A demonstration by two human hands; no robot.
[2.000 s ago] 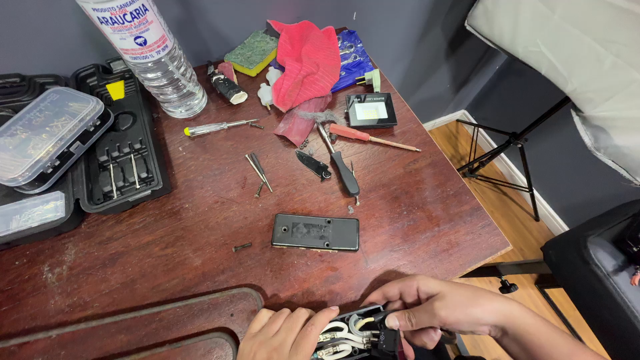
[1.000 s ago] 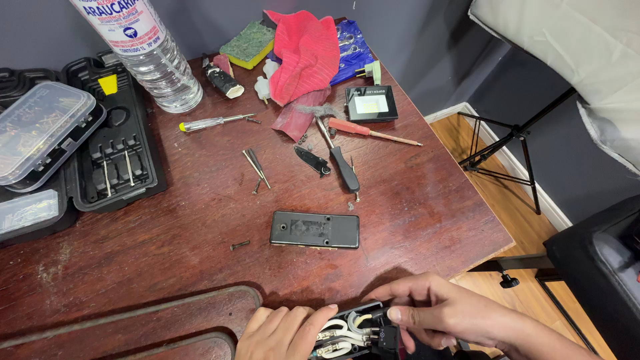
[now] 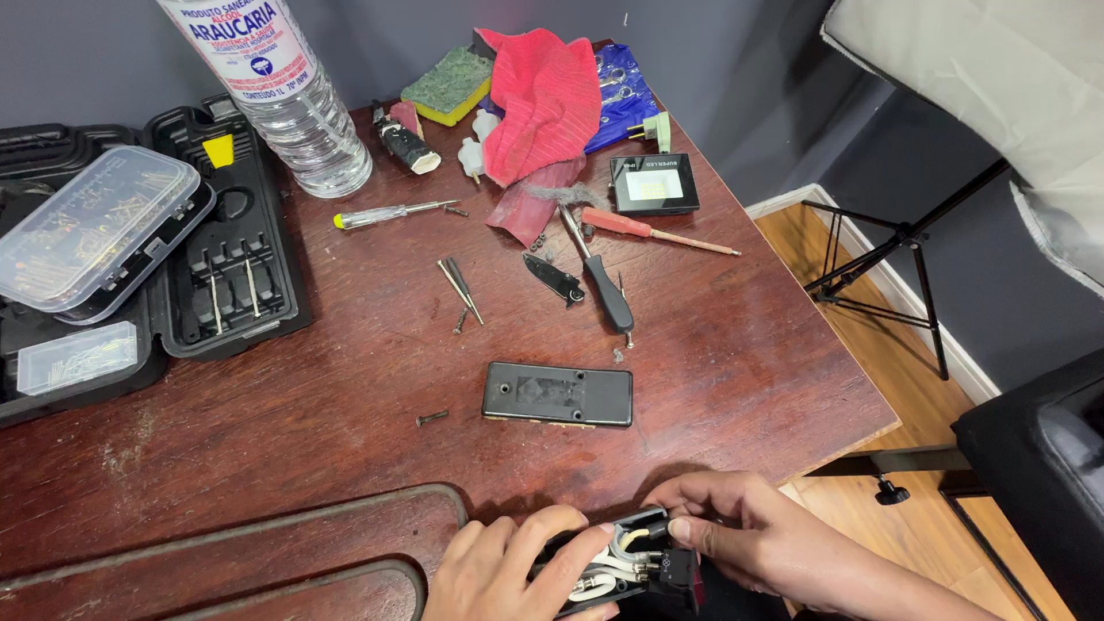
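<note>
At the table's near edge, my left hand (image 3: 522, 565) grips an open black plastic housing (image 3: 642, 520) with white wires (image 3: 604, 569) inside. My right hand (image 3: 742, 535) pinches a black sleeved wire end (image 3: 657, 528) at the housing's right end, between thumb and fingers. Just below that hand, a black switch (image 3: 677, 569) with a reddish side sits at the wires' ends. A black plastic cover (image 3: 557, 394) lies flat on the table farther up, with a screw (image 3: 432, 417) to its left. The housing's left part is hidden by my left hand.
Beyond the cover lie a dark-handled screwdriver (image 3: 609, 293), a folding knife (image 3: 554, 279), a red-handled screwdriver (image 3: 617, 222), a voltage tester (image 3: 379, 216) and an LED floodlight (image 3: 654, 184). A plastic bottle (image 3: 319, 129), a red cloth (image 3: 543, 103) and a black tool case (image 3: 293, 302) stand farther back and left.
</note>
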